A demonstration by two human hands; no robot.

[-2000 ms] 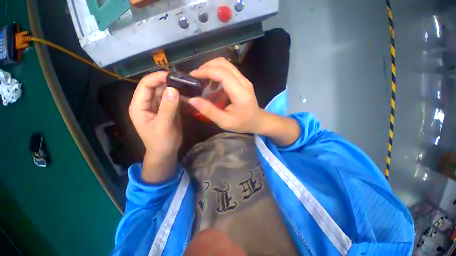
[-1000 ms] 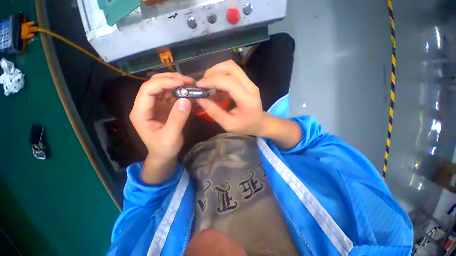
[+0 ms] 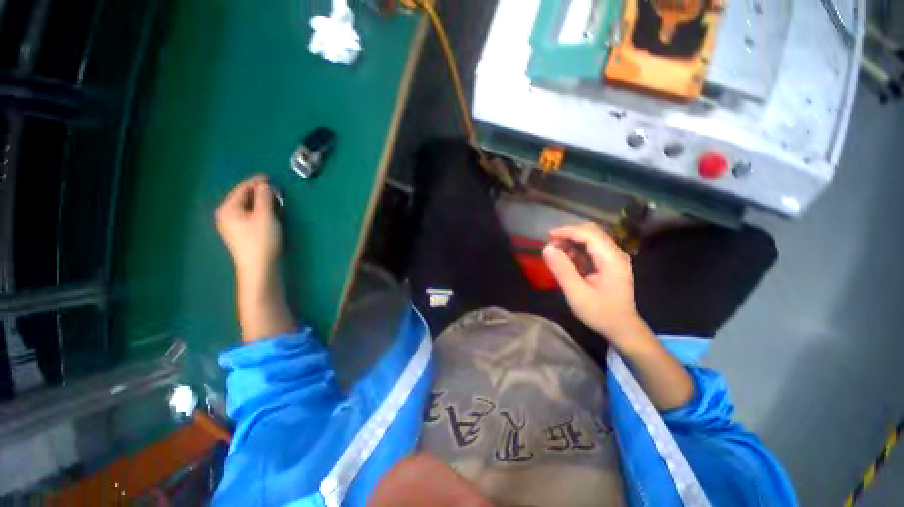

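My left hand [image 3: 250, 226] is over the green mat [image 3: 188, 198], fingertips bunched. A small silvery glint shows beside its fingertips; blur hides whether they hold it. My right hand [image 3: 599, 285] is above my lap, its thumb and fingers closed around a small dark piece [image 3: 577, 255], mostly hidden by the fingers. A small black device [image 3: 313, 152] with a silvery end lies alone on the mat, just beyond my left hand.
The white machine [image 3: 634, 163] stands ahead right, with dark buttons, a red button [image 3: 712, 165], an orange fixture [image 3: 662, 50] and a teal plate [image 3: 570, 45]. A white wipe [image 3: 335, 35] lies on the mat. An orange-yellow cable [image 3: 454, 74] hangs by the mat's edge.
The view has swung left. My left hand has let go of the black device and moved left over the mat. My right hand remains above the lap with a dark piece.
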